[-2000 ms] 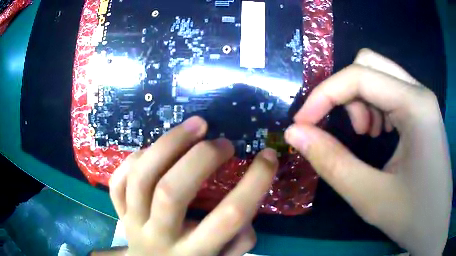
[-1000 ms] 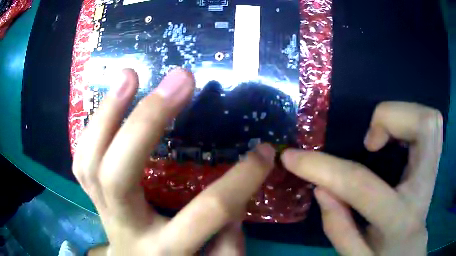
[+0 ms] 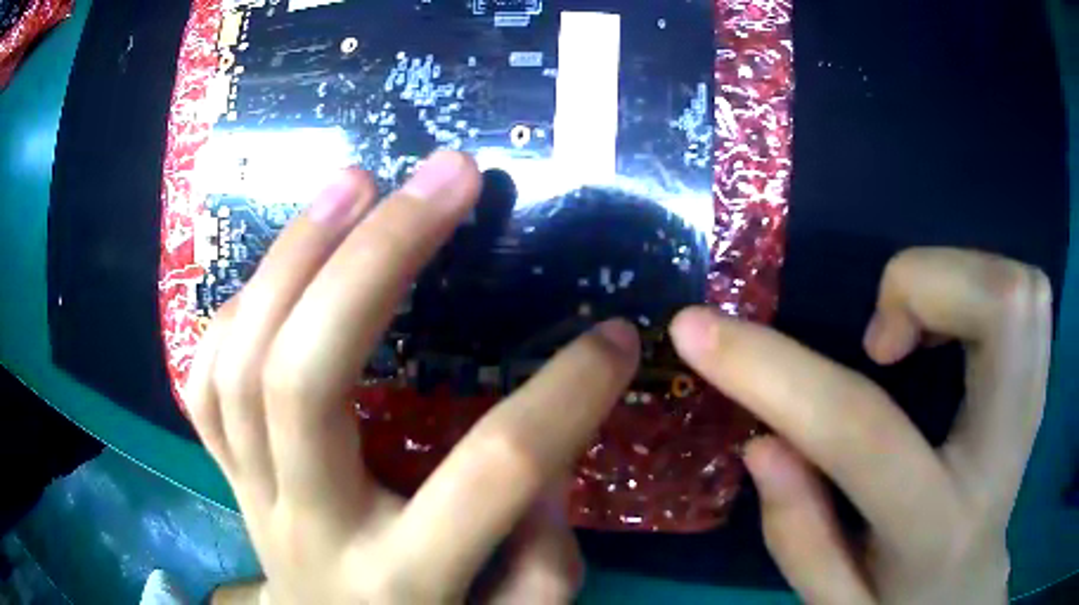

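The black circuit board (image 3: 473, 254) lies flat on the red bubble bag (image 3: 751, 166), with a white label (image 3: 588, 89) on it and bright glare across its middle. My left hand (image 3: 391, 390) is over the board's lower left, fingers spread, the index fingertip on the board near its lower right corner. My right hand (image 3: 852, 425) comes from the right, its index fingertip at the same corner, just above a gold-ringed hole (image 3: 680, 385). Neither hand visibly grips anything. Whether amber tape lies between the fingertips is too dark to tell.
The black work mat (image 3: 923, 154) lies under the bag, on a green bench top (image 3: 26, 236) with a curved edge in this view. Another piece of red bag (image 3: 30, 30) shows at the upper left corner. Below the bench edge at lower left is a blurred bluish surface.
My right thumb and index were pinched at the corner two seconds ago; now only the index touches there. My left fingers spread further up the board. The gold-ringed hole is uncovered again.
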